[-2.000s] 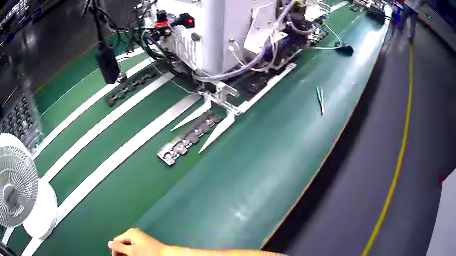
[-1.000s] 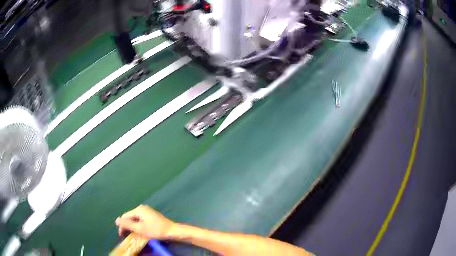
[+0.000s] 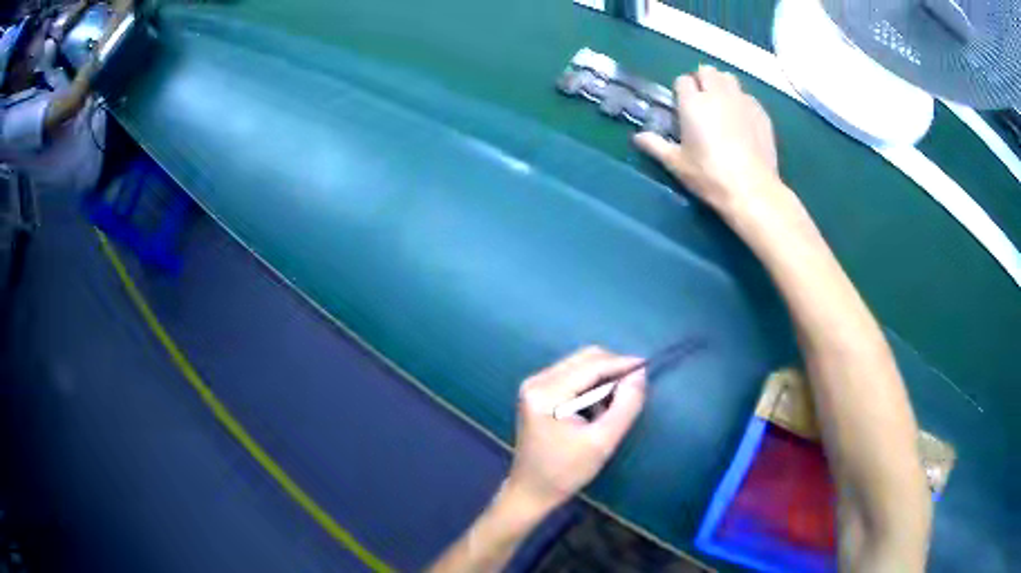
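Observation:
My left hand [image 3: 577,420] holds slim tweezers [image 3: 588,397] like a pen; their dark, blurred tips point right over the green surface. My right hand [image 3: 722,140] is stretched to the back, with thumb and fingers around the right end of a silver-grey carrier jig [image 3: 616,95] that lies on the green bench. The hand hides that end of the jig. A blue scrap bin [image 3: 728,492] with red wire offcuts [image 3: 784,492] is at the lower right, partly hidden by my right forearm. A tan-brown rest [image 3: 789,403] runs along its far edge.
A white fan [image 3: 862,84] stands at the upper right beside white strips [image 3: 952,185]. The green bench [image 3: 370,213] runs to the upper left, where a person's arm [image 3: 73,101] shows. A blue stool [image 3: 146,213] and yellow line [image 3: 224,414] are beyond the bench edge.
The view has swung left, away from the white machine. My left hand with the tweezers has come into view. My right hand has gone from the bin's rest to the jig.

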